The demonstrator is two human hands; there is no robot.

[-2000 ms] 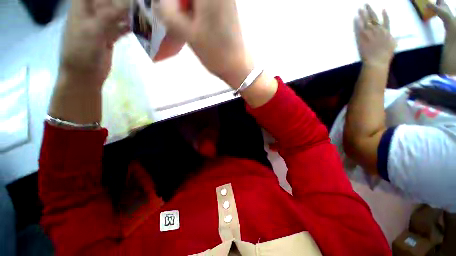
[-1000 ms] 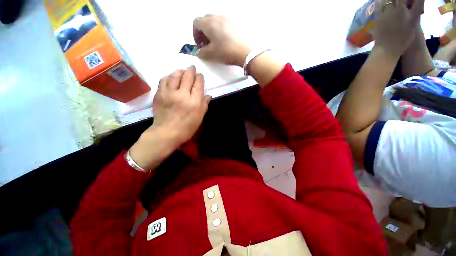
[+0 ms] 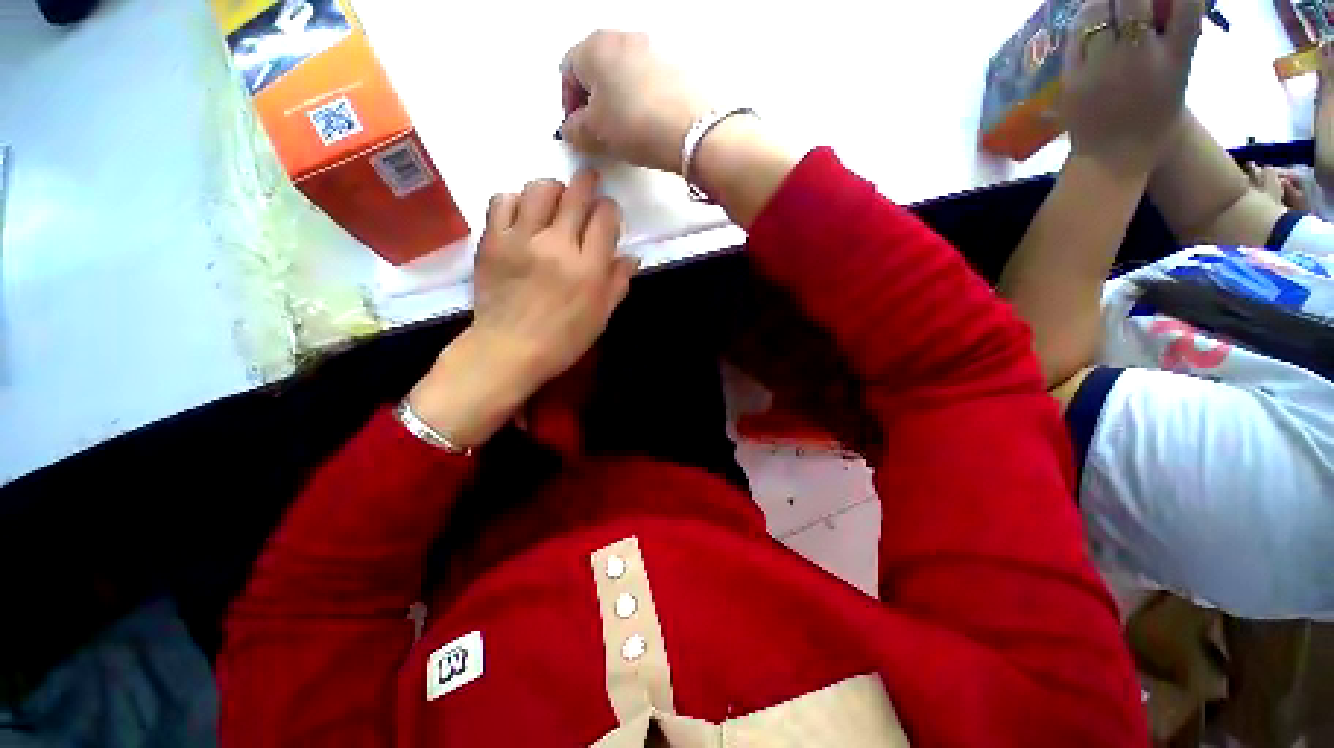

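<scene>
My left hand (image 3: 544, 278) rests palm down at the table's front edge, its fingertips on a flat white sheet (image 3: 666, 208) that is hard to see against the white table. I cannot tell if it grips the sheet. My right hand (image 3: 622, 100) is just beyond it, fingers curled together, with a short dark tip of a small tool (image 3: 559, 135) showing at its fingertips. The rest of that tool is hidden in the hand. An orange retail box (image 3: 359, 146) with a QR code and a barcode stands to the left of my hands, touching neither.
The white table (image 3: 117, 292) has a yellowish crusty patch (image 3: 300, 314) near its front edge, left of the box. At right a seated person (image 3: 1141, 88) handles another orange and dark box (image 3: 1024, 81). Brown cartons (image 3: 1178, 658) are on the floor at lower right.
Two seconds ago both hands were at the box; it now stands released at left. Since one second ago, the dark piece at my right fingertips shows less, and the box appears slightly further right.
</scene>
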